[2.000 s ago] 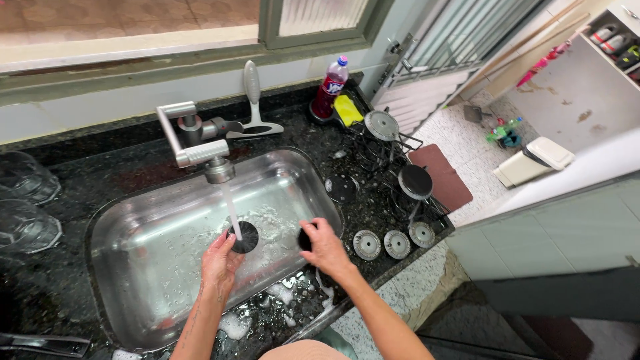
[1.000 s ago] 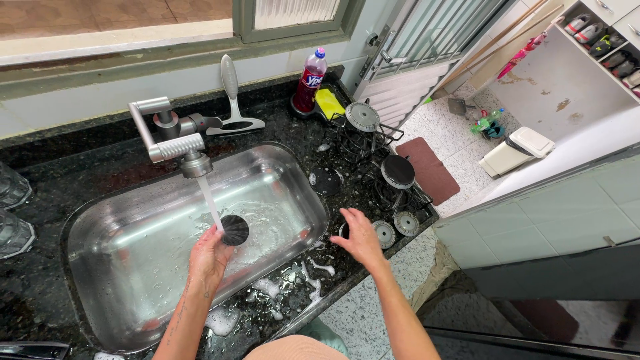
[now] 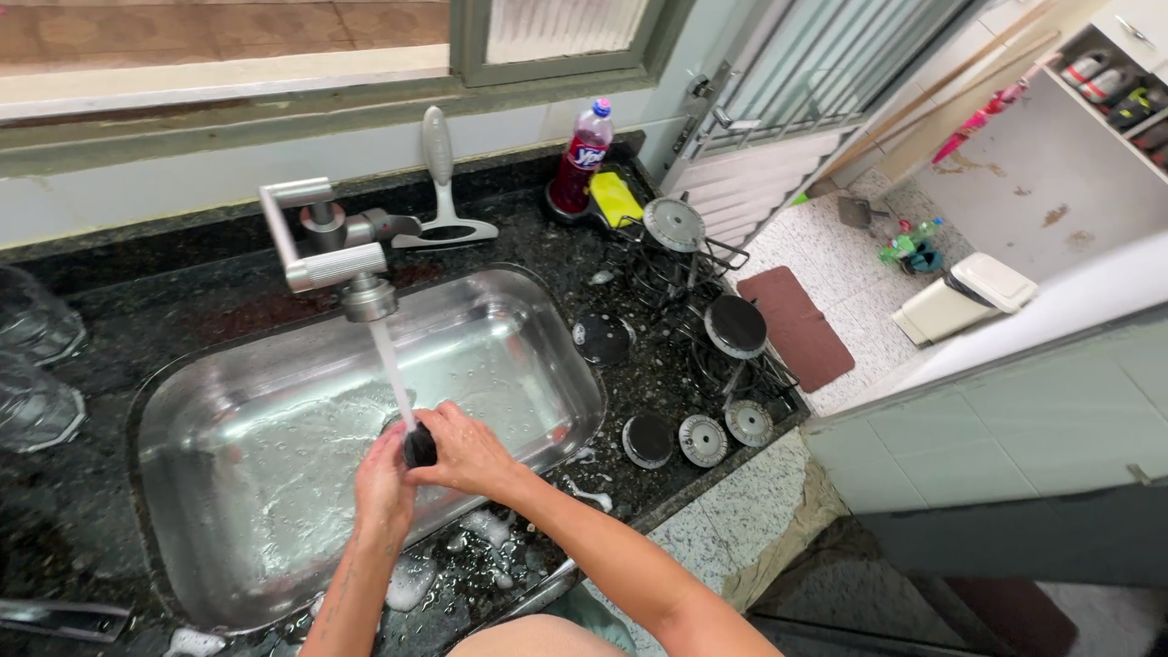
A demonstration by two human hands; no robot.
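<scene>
Water runs from the metal faucet point(image 3: 368, 294) onto a black round burner cap point(image 3: 420, 447), which my left hand point(image 3: 383, 484) and my right hand point(image 3: 465, 452) hold between them over the stainless steel sink point(image 3: 520, 297). Right of the sink, a black burner cap point(image 3: 649, 440) rests in line with two grey burner rings point(image 3: 703, 441) on the wet granite counter. Another black disc point(image 3: 603, 338) lies by the basin's right rim. Black pan supports point(image 3: 666, 274) stand behind, with a grey burner piece point(image 3: 673, 224) and a black-topped one point(image 3: 735, 327) on them.
Glasses point(image 3: 36, 401) stand at the left. Behind the sink are a white-handled brush or squeegee point(image 3: 440, 182), an Ypê detergent bottle point(image 3: 584, 160) and a yellow sponge point(image 3: 616, 199). Soap foam point(image 3: 411, 582) lies along the front counter edge, above a black-handled item point(image 3: 64, 619) at lower left.
My right hand has moved left from the burner parts to the disc under the water, joining my left hand. A black cap now sits at the left end of the row near the counter edge.
</scene>
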